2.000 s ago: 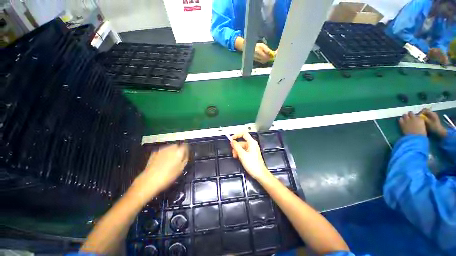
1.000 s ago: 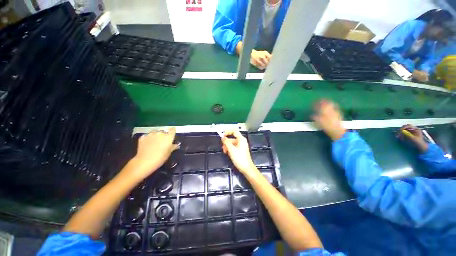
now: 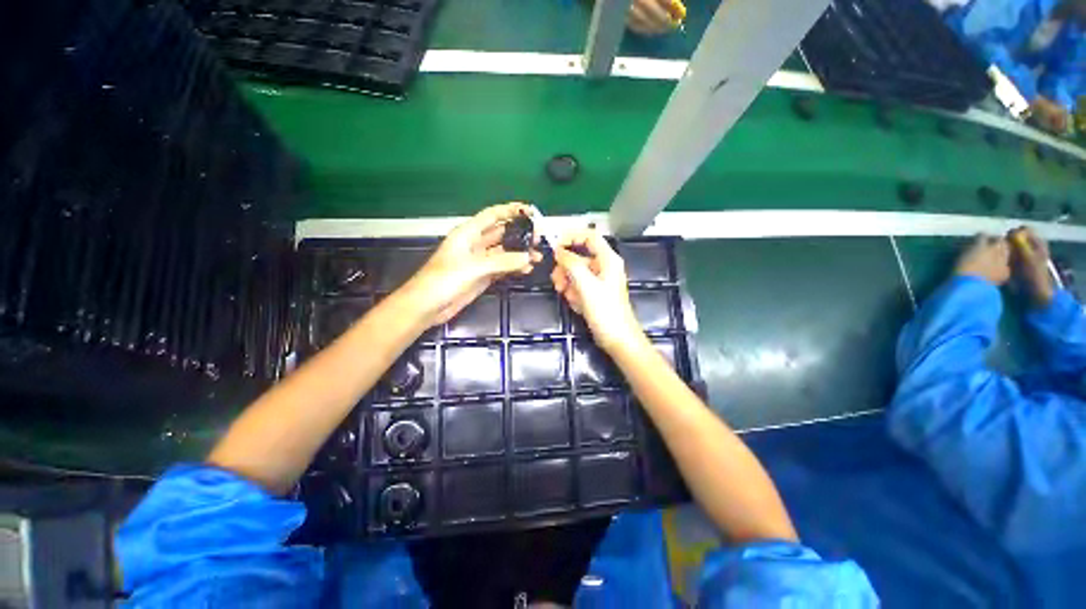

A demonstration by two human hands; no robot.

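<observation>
My left hand [image 3: 476, 264] holds a round black component [image 3: 519, 233] between thumb and fingers, above the far edge of the black blister tray [image 3: 542, 364]. My right hand [image 3: 591, 281] is just right of it, fingertips pinched on a slim white hand tool [image 3: 543, 226], whose pale tip is beside the component; whether it touches is unclear. More round components sit in the tray's left pockets, one of them a component with a raised ring [image 3: 406, 437].
A tall dark tray stack [image 3: 131, 226] stands at left. Beyond the tray are a white rail [image 3: 738, 225], an upright post [image 3: 715, 107] and a green conveyor belt [image 3: 393, 149] with spaced black parts. A coworker's blue sleeve [image 3: 982, 369] is at right.
The view has tilted down. My left hand has moved from the tray's left side to beside my right hand and now holds a component. The coworker's arm at right has drawn back from the belt.
</observation>
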